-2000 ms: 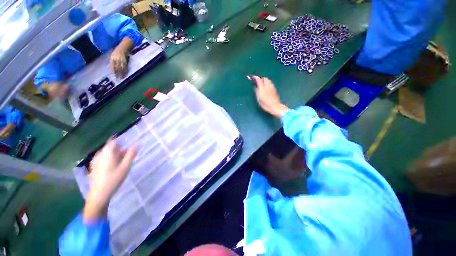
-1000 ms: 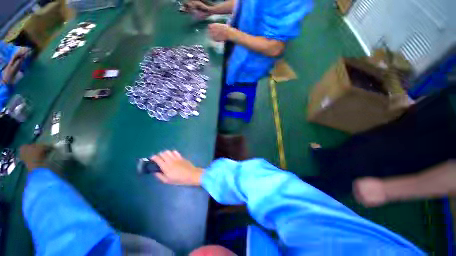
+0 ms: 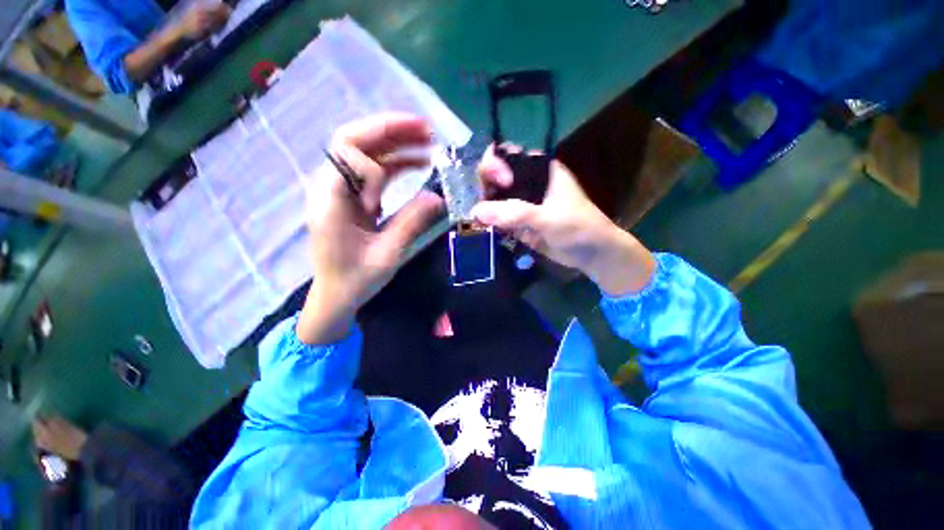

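Observation:
A silver circuit board point(image 3: 461, 189) is held upright between my two hands above my lap. An LCD screen module point(image 3: 472, 257) with a white edge hangs from its lower end by a short amber flex cable. My right hand point(image 3: 559, 215) grips the board's right side with thumb and finger, and also holds a black open phone housing point(image 3: 524, 112) that sticks up beyond the fingers. My left hand point(image 3: 362, 212) is at the board's left side, fingers curled, with dark thin tweezers point(image 3: 345, 171) between the fingers. Whether its fingertips touch the board is unclear.
A tray under a white liner sheet point(image 3: 279, 176) lies on the green bench point(image 3: 611, 47) at left. A small phone point(image 3: 127, 370) lies at lower left. A blue stool point(image 3: 750, 119) and a carton point(image 3: 911, 331) stand at right. Other workers' hands show at upper left and lower left.
The view has swung back from the heap of rings to the tray. My hands have come together over my lap, now holding the board with its screen and the black housing.

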